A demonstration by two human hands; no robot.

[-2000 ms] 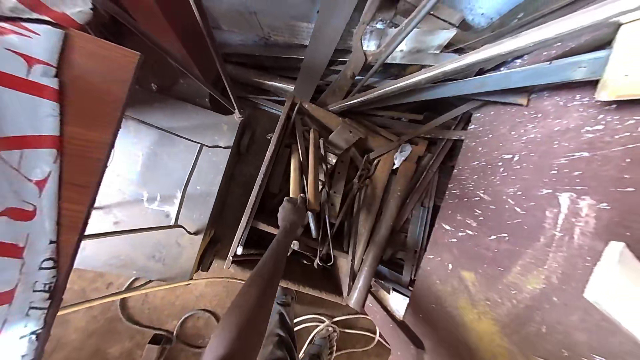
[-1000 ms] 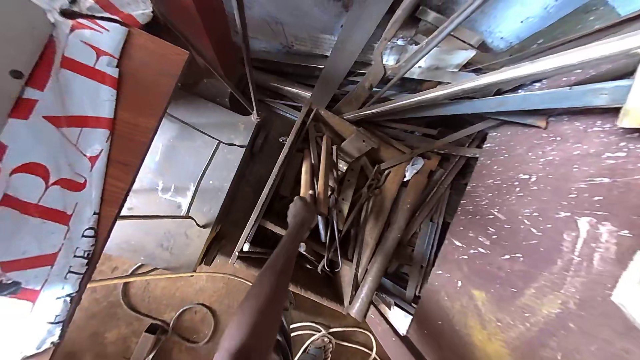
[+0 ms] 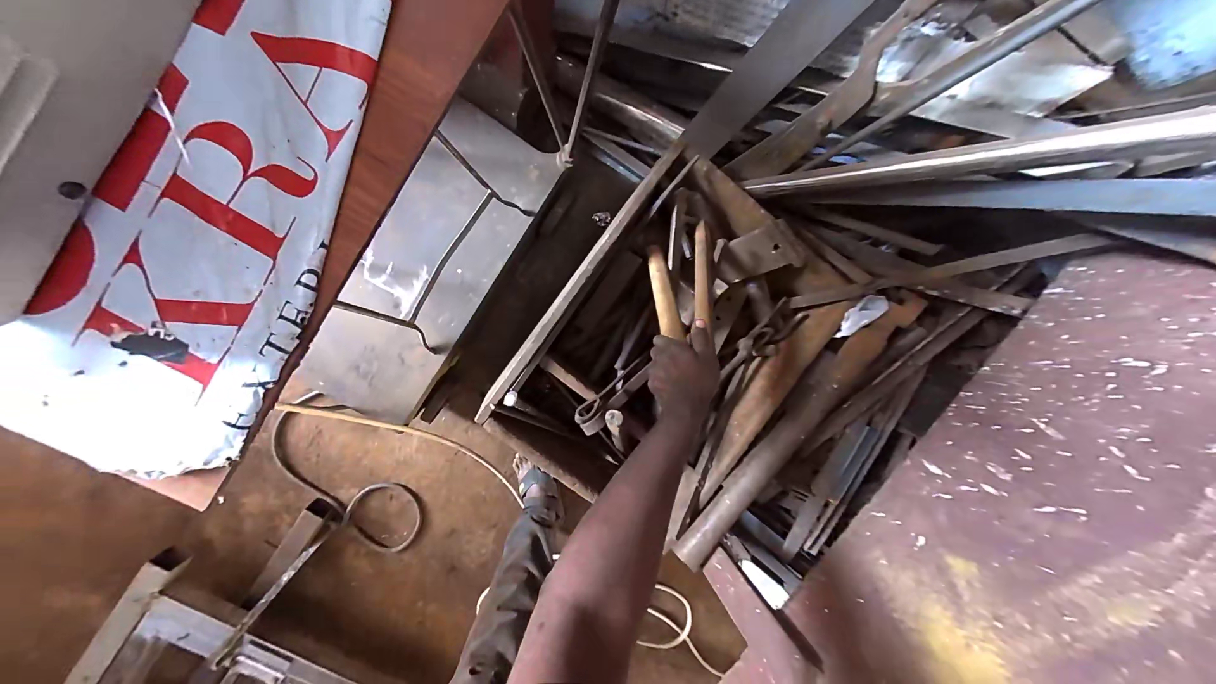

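Observation:
My left hand [image 3: 684,375] reaches down into an open box of scrap metal and tools. Its fingers are closed around the lower part of a light wooden handle [image 3: 664,293]. The thumb side lies against a second wooden handle [image 3: 702,266] just to the right; whether the hand grips this one too I cannot tell. Beside the hand are a loop-ended metal rod [image 3: 589,412], a flat metal plate with holes [image 3: 760,253] and a rusty metal pipe [image 3: 750,484]. My right hand is not in view.
Long metal bars [image 3: 978,152] slant across the upper right. A paint-spattered brown surface [image 3: 1054,437] stands at right. On the left are a grey metal panel [image 3: 418,256] and a printed sheet [image 3: 218,199]. A cable [image 3: 385,546] and a metal frame [image 3: 256,655] lie on the floor.
The view has shifted, bringing more of the printed sheet and a metal frame at the lower left into sight. My left hand stays at the wooden handles.

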